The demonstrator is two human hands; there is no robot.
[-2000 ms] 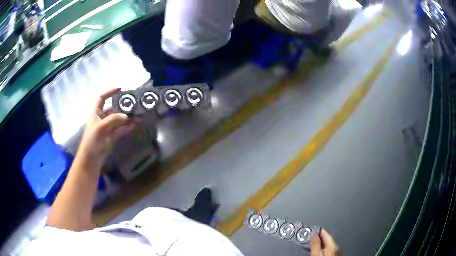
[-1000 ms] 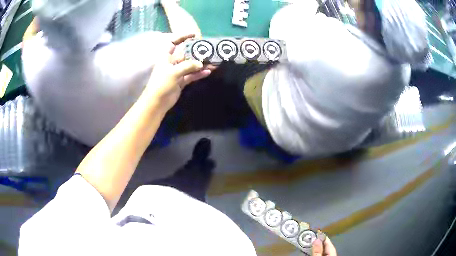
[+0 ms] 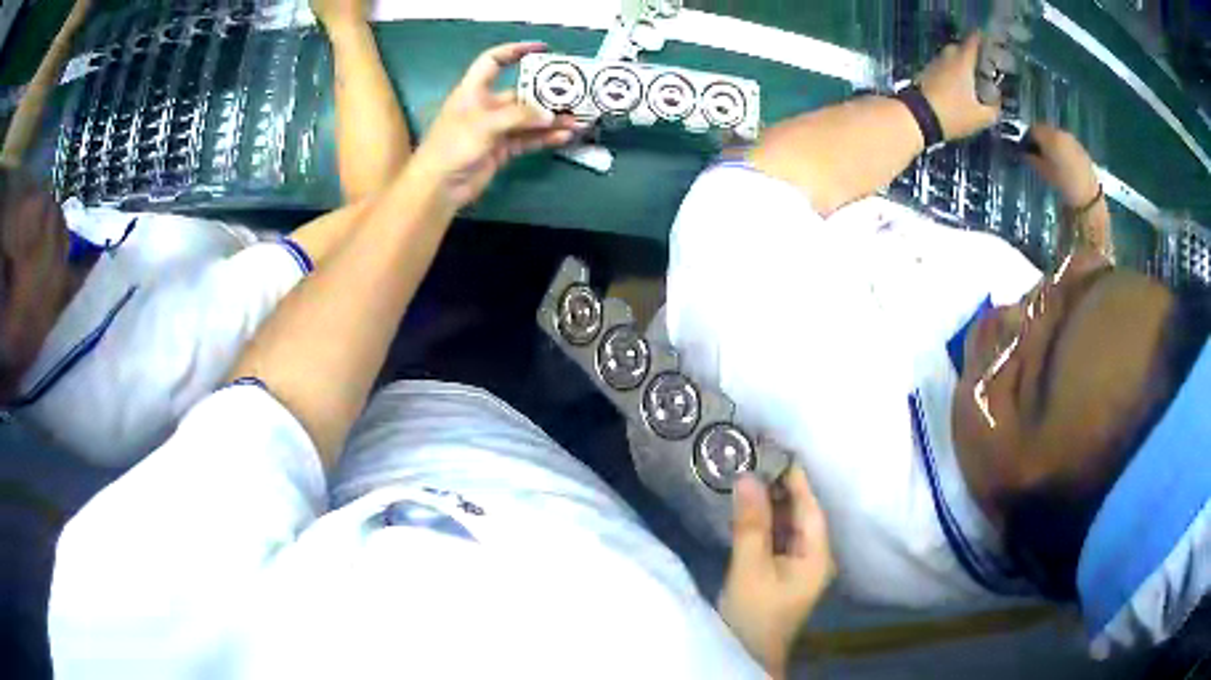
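A flat silver-grey carrier plate (image 3: 643, 101) with a row of round assemblies is held level over the green bench. My left hand (image 3: 489, 126) grips its left end between thumb and fingers. A second carrier plate (image 3: 647, 383) with the same round assemblies hangs tilted, upper left to lower right, in front of my body. My right hand (image 3: 777, 538) pinches its lower right end. The discs of both plates face me. The two plates are apart.
A green bench (image 3: 518, 194) crosses the top, with another carrier (image 3: 638, 27) behind my left plate. A worker (image 3: 850, 306) in a blue cap sits close on the right, another (image 3: 173, 306) on the left. Ribbed clear trays (image 3: 186, 106) lie on the bench. A yellow line (image 3: 916, 634) marks the floor.
The view has swung from the aisle to the bench between two workers. My left hand's carrier is now over the bench. My right hand has raised its carrier closer to the bench. Both grips remain.
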